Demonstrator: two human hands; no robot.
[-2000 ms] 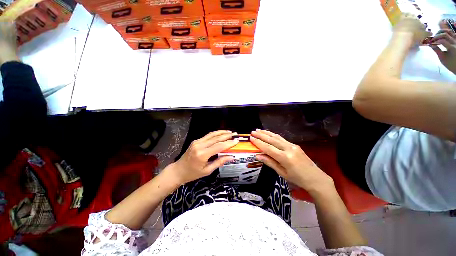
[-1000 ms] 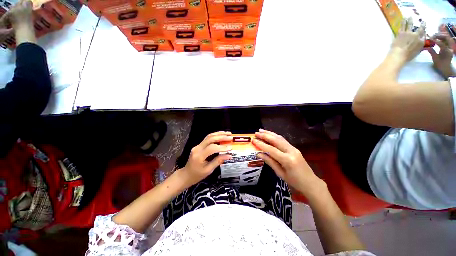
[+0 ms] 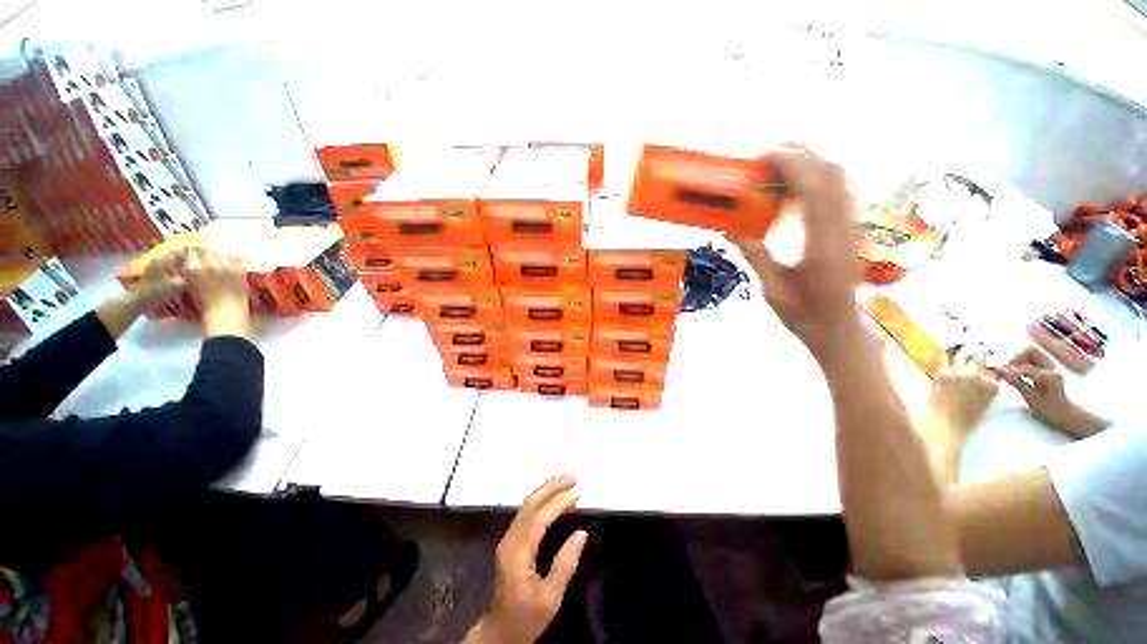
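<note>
My right hand (image 3: 811,239) holds a closed orange retail carton (image 3: 707,191) by its right end, raised above and just right of the stack's right column. The carton's orange side with a dark handle bar faces me; it is slightly blurred. The stack of finished cartons (image 3: 541,308) stands on the white table in several columns, dark handles facing me; the right column (image 3: 635,302) is lower than the two beside it. My left hand (image 3: 538,566) is empty, fingers apart, in front of the table's front edge.
A black handle pile (image 3: 713,279) lies right of the stack. A person at left has hands on a row of cartons (image 3: 296,289). A person at right works on an orange piece (image 3: 903,330). Orange-red bundles (image 3: 1113,245) lie far right. The table edge (image 3: 654,513) runs across the front.
The view has tilted up. The carton has gone from between both hands at my lap to above the stack in my right hand. My left hand has let go.
</note>
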